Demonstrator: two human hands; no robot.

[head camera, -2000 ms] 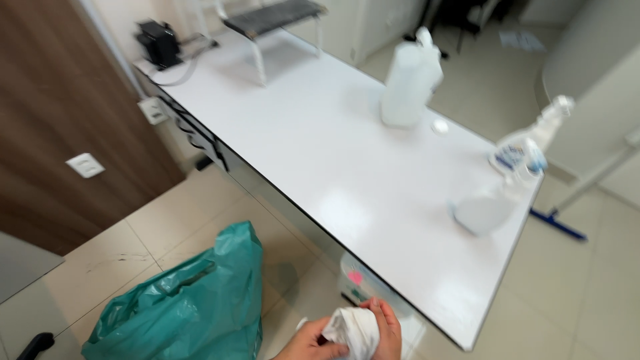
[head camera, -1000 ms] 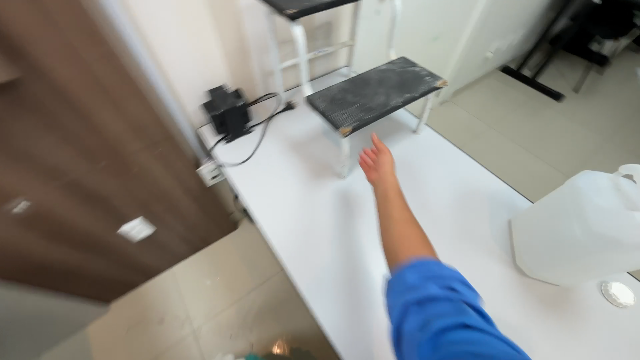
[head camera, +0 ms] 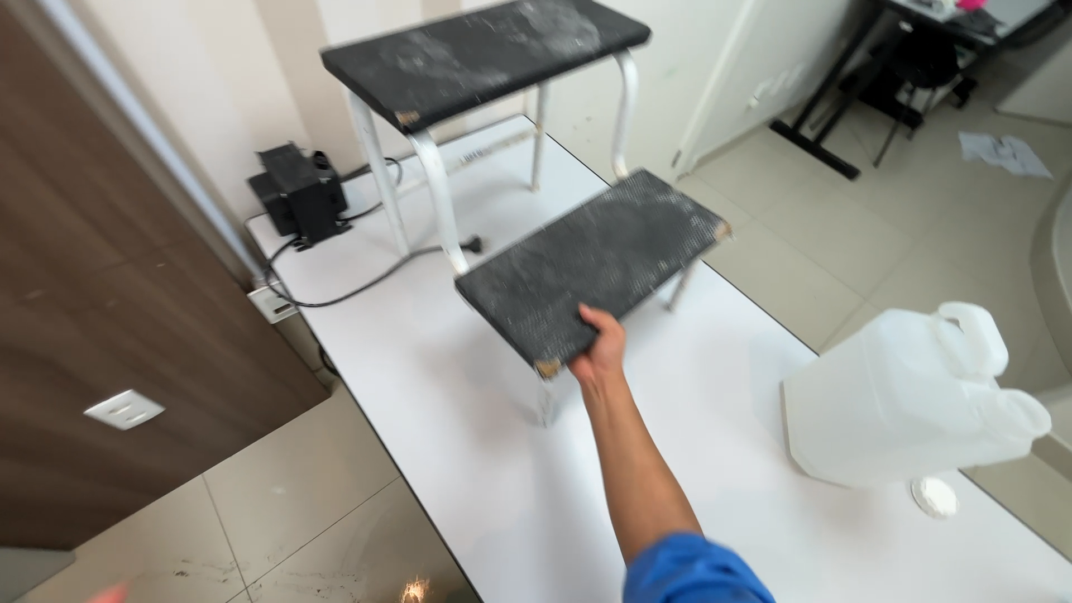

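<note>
My right hand (head camera: 601,347) grips the front edge of the lower step of a two-step stool (head camera: 586,260), thumb on top and fingers underneath. The stool has black, scuffed, textured treads and white metal legs, and it stands on a white table (head camera: 519,502). At the bottom left edge only a blurred bit of my left hand (head camera: 109,595) shows; whether it holds anything is hidden.
A translucent plastic jug (head camera: 888,402) stands to the right, uncapped, with a white cap (head camera: 934,497) beside it. A black electrical device (head camera: 301,194) with a cable and plug (head camera: 473,244) sits behind left, near the wall.
My right hand has gone from holding a white cloth with my left, to reaching toward the stool, to gripping its lower step. The view has swung toward the stool.
</note>
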